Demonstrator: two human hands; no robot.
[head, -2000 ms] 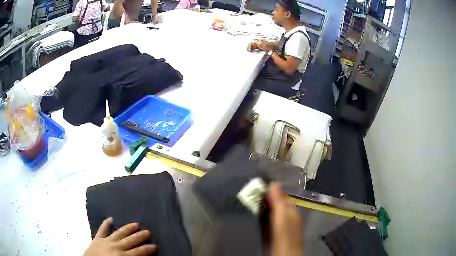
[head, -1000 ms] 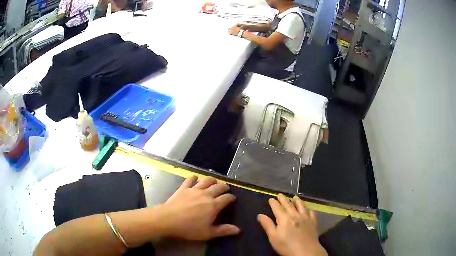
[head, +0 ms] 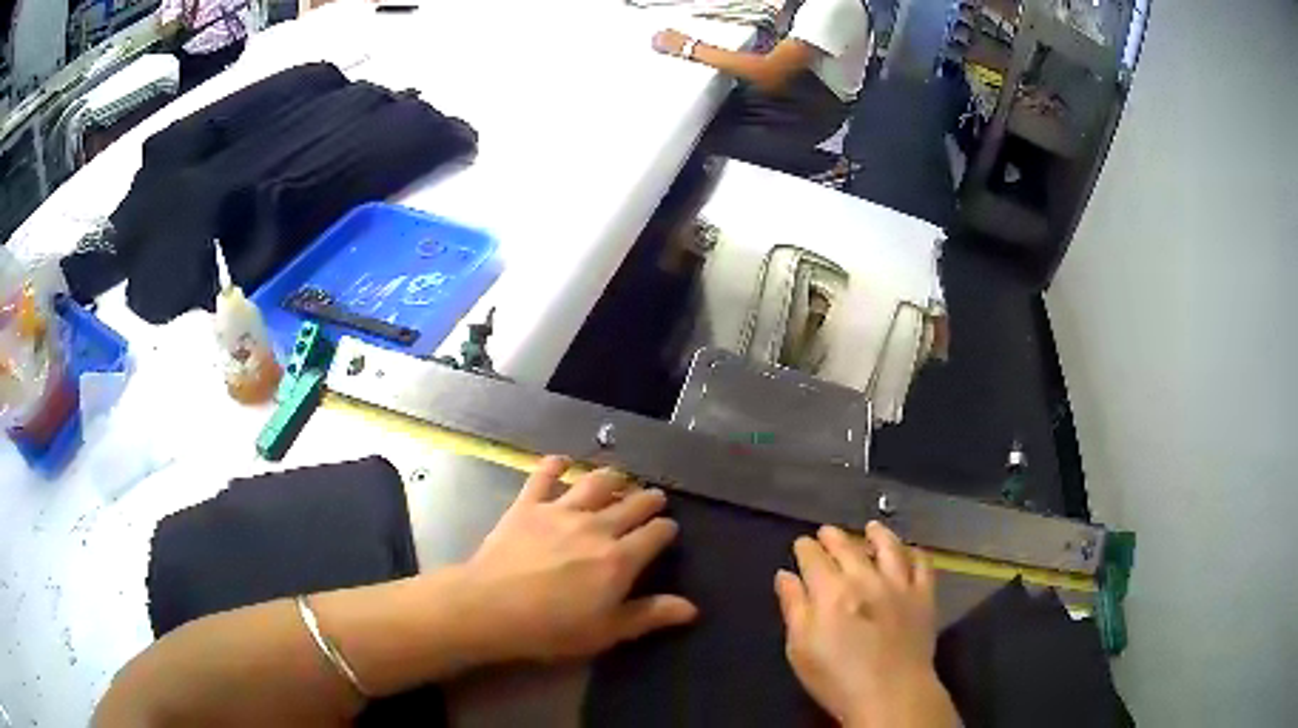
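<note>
A black fabric piece (head: 712,612) lies flat on the grey metal bed (head: 463,519), its far edge at the pressing bar (head: 726,477). The bar is a long silver strip with screws and green ends, with a yellow strip (head: 427,438) along its near side. My left hand (head: 584,569) lies on the left part of the piece, fingertips at the yellow strip, thumb spread. My right hand (head: 861,619) lies on its right part, fingers close together near the bar. Both press flat rather than grip. The near end of the piece is cut off by the picture's edge.
A black stack (head: 285,548) lies beyond my left forearm, another black piece (head: 1032,654) at right. A metal plate (head: 776,413) is beyond the bar. A blue tray (head: 377,270), squeeze bottle (head: 245,349) and black fabric heap (head: 271,171) are on the white table. A person sits across.
Two seconds ago my right hand was moving a piece with a white label. Both hands then came onto the black piece. Since one second ago, the bar's broad silver face has come into view.
</note>
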